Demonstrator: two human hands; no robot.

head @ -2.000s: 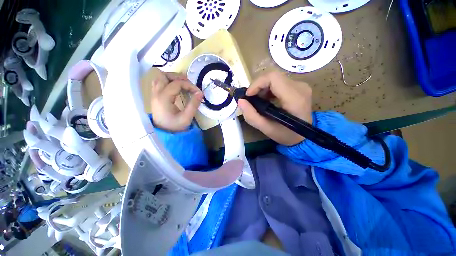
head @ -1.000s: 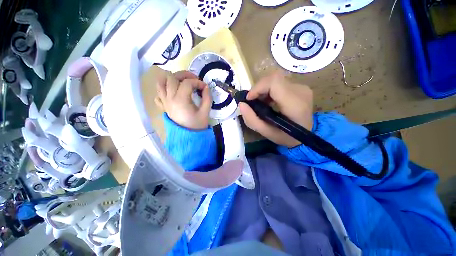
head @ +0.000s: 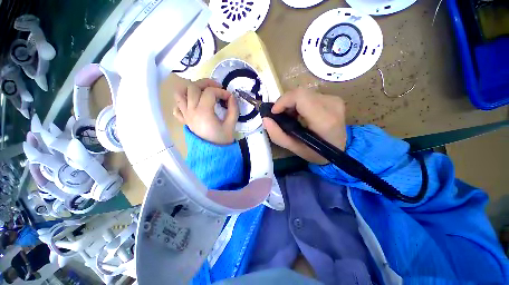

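My right hand [head: 312,119] holds a black soldering iron [head: 329,150]; its metal tip is over the centre of a white round speaker plate [head: 222,68] with a broken black ring [head: 258,84]. The plate rests on a pale yellow block [head: 258,49]. My left hand [head: 207,111] is at the plate's left side with thumb and forefinger pinched together; whatever thin thing is between them is too small to tell. A white headphone headband [head: 146,122] with a pink pad arches close to the camera. Its open ear-cup housing [head: 195,245] shows a small circuit board [head: 172,232].
A white speaker plate [head: 368,53] lies right of the block, near a thin curved wire [head: 384,83]. A perforated plate [head: 254,19] lies behind. A blue tray [head: 471,83] stands at the right edge. Other white headphones [head: 72,170] are piled at left. A person [head: 34,259] shows at lower left.
My left hand has moved right, over the plate's left edge, with its fingertips nearer the iron tip. The iron has shifted slightly. At lower left, a person in dark clothing shows more.
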